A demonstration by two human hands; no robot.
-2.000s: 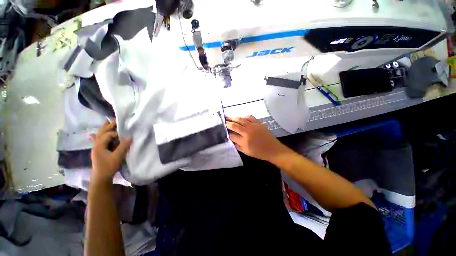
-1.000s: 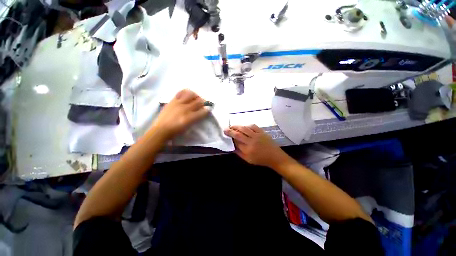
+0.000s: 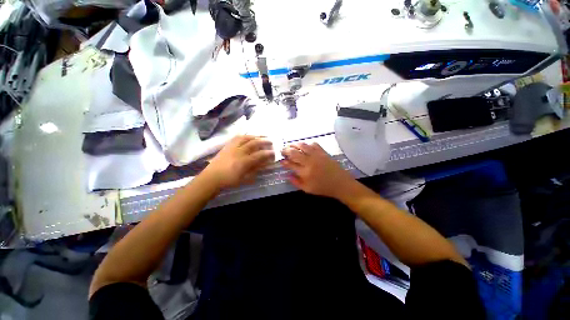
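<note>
A large light panel [image 3: 181,81] lies left of the needle, its front part folded back, with a dark grey band [image 3: 219,117] crumpled in the fold. My left hand [image 3: 242,164] lies at its front edge, fingers spread towards the needle; whether it pinches cloth is unclear under the glare. My right hand [image 3: 310,167] is just right of it, in front of the presser foot [image 3: 291,103], fingertips down at the bright area; its grip is also unclear. Another light piece with a dark grey band [image 3: 114,141] lies further left.
The white sewing machine [image 3: 437,47] spans the back. Right of the needle are a curved panel [image 3: 364,140], pens [image 3: 409,125], a flat black rectangle [image 3: 461,114] and a grey lump [image 3: 530,107]. A measuring scale [image 3: 437,147] runs along the front edge. A blue crate [image 3: 503,281] stands lower right.
The light panel's front part has gone from flat to folded back, away from the front edge. My left hand has moved from the far left to beside my right hand, which has barely moved.
</note>
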